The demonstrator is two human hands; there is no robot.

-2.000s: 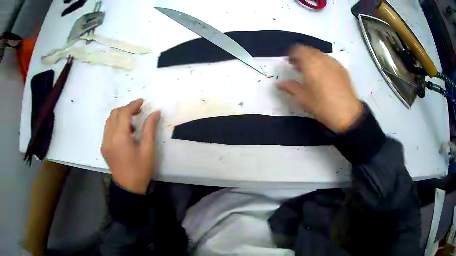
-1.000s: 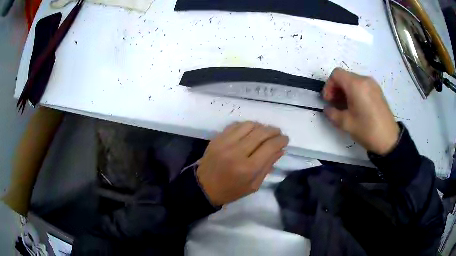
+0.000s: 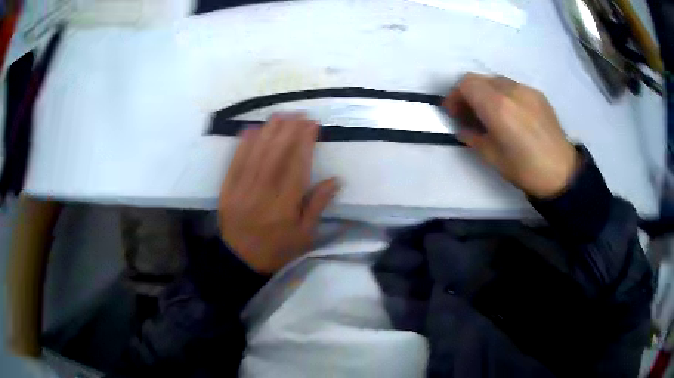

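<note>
A black crescent of cloth (image 3: 355,133) lies flat on the white table. A shiny silver-white template (image 3: 384,115) lies on top of it, with a black border of cloth showing around it. My left hand (image 3: 273,188) lies flat with its fingertips on the lower left edge of cloth and template. My right hand (image 3: 513,133) is at the right end, fingers bent and pinched at the template's end, slightly blurred. The hand hides that end, so I cannot tell how firmly it holds.
A steam iron (image 3: 595,37) is at the upper right, cut off by the edge. Another black cloth piece (image 3: 229,4) shows at the top. Dark strips (image 3: 26,111) lie at the left edge, with pale scraps (image 3: 96,11) above. The table's front edge (image 3: 384,211) is near my wrists.
The template has moved up onto the middle of the cloth. My left hand has moved from the table's front edge up to the cloth's left part. My right hand stays at the right end.
</note>
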